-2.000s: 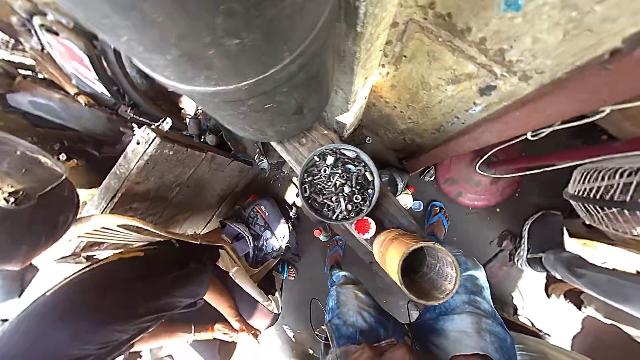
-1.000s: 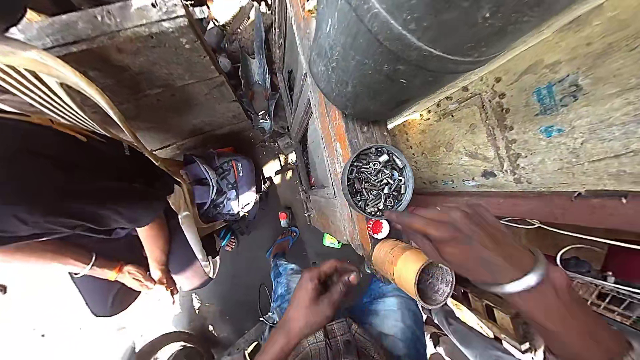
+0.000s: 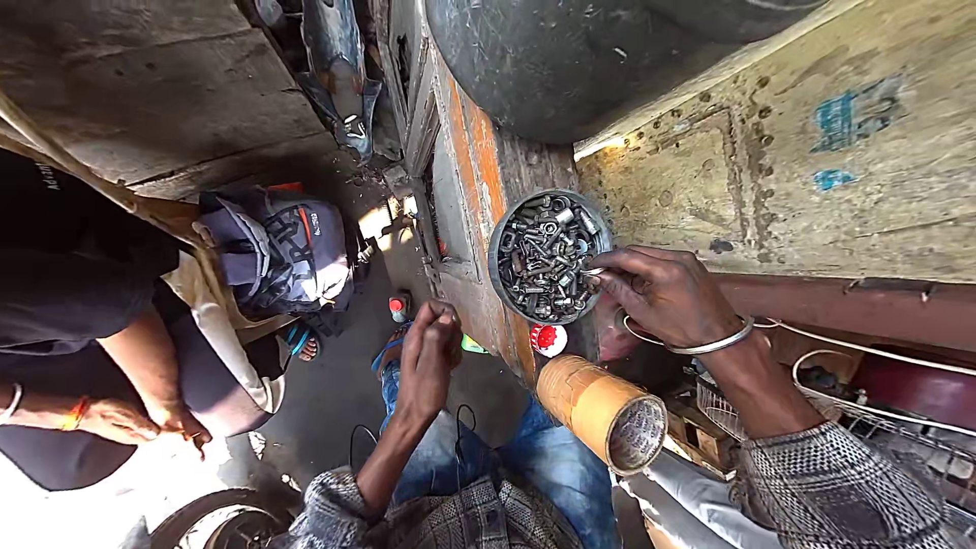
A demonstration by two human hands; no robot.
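A round metal bowl (image 3: pixel 499 286) full of bolts, nuts and other small metal hardware (image 3: pixel 550 248) stands on a worn wooden bench. At the bowl's right rim my right hand (image 3: pixel 662 293), with a metal bangle at the wrist, pinches a small shiny metal piece (image 3: pixel 593 271) between thumb and finger. My left hand (image 3: pixel 435 354) is closed in the air above my lap, left of the bench; whether something is inside it is hidden. Below the bowl are a red-and-white cap (image 3: pixel 548 339) and a tan cylindrical container (image 3: pixel 591 404) with its round end towards me.
A large black drum (image 3: pixel 534 69) stands behind the bowl, beside a stained yellowish panel (image 3: pixel 801 175). On the left a person (image 3: pixel 76 305) sits near a grey backpack (image 3: pixel 293 252). A red-capped bottle (image 3: pixel 397 306) is on the ground. White cord and wire racks (image 3: pixel 900 442) lie at right.
Two seconds ago neither hand was at the bowl. My right hand has moved onto the bowl's edge and now holds a small metal piece; my left hand has risen. The view has come closer.
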